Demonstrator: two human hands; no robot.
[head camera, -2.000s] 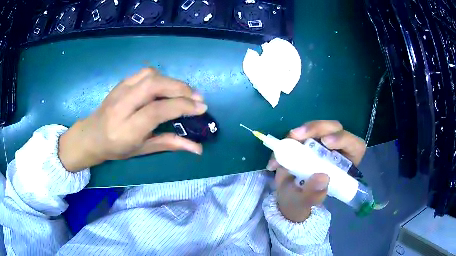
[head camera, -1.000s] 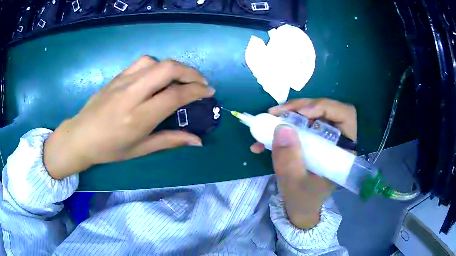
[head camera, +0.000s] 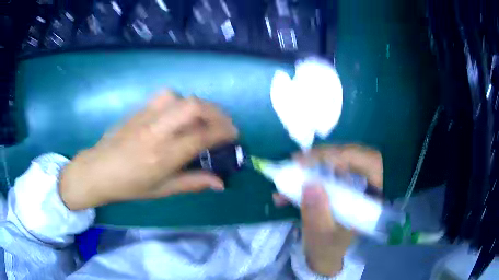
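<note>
The view is blurred. My left hand (head camera: 148, 147) holds a round black speaker unit (head camera: 225, 159) between thumb and fingers over the green bench. A pale rectangle mark and a white spot near the rim show on the disc's face. My right hand (head camera: 323, 202) grips the white-filled glue syringe (head camera: 334, 199), tilted with its front toward the disc. The yellow-green hub is close to the disc's right rim. The needle tip is too blurred to see, so I cannot tell whether it touches. The green cap (head camera: 402, 231) is at the syringe's rear.
A black blister tray (head camera: 180, 41) with discs in its pockets lies along the far edge. A crumpled white paper (head camera: 312, 98) lies on the green bench (head camera: 251, 205) just beyond my right hand. Stacked black trays (head camera: 465, 136) stand at the right. A thin clear hose (head camera: 421, 158) hangs near them.
The whole view has shifted and blurred since a second ago. Over two seconds, the syringe front has come from right of the disc to close beside its rim. Both hands keep their holds.
</note>
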